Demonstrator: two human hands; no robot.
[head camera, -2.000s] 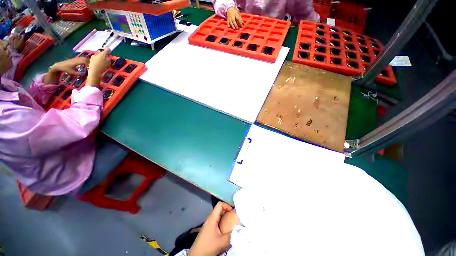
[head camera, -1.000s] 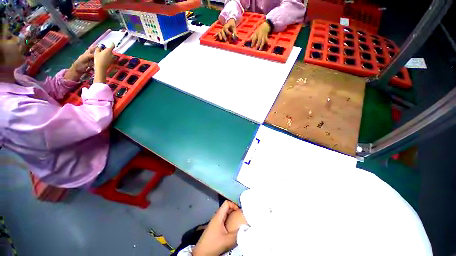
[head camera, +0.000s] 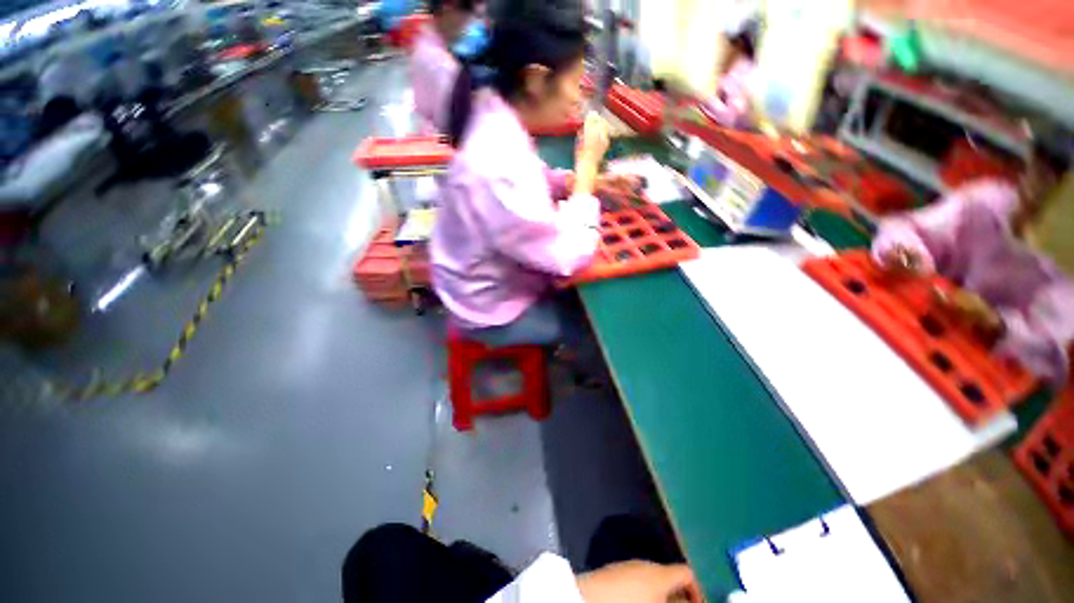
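Note:
My left hand [head camera: 642, 582] is at the bottom edge, beside the bench edge, with a white sleeve behind it. It is blurred and cut off, so its fingers and any hold cannot be told. My right hand is not in view. A white record sheet with dark clips [head camera: 813, 563] lies on the green bench right of my left hand. A large white sheet [head camera: 813, 365] lies beyond it. An orange-red compartment tray [head camera: 642, 244] with dark units is before a seated person, and another orange-red tray [head camera: 901, 324] is at the right.
A seated worker in pink [head camera: 506, 224] is on a red stool [head camera: 498, 383] left of the bench. Another pink-clad person [head camera: 1001, 253] reaches over the right tray. A brown board [head camera: 978, 530] is at lower right. Yellow-black tape [head camera: 194, 324] marks the grey floor.
The view has swung left and up, showing more floor and the seated worker. My clasped hands have dropped towards the bottom edge; only the left now shows. The seated worker's hand is raised higher.

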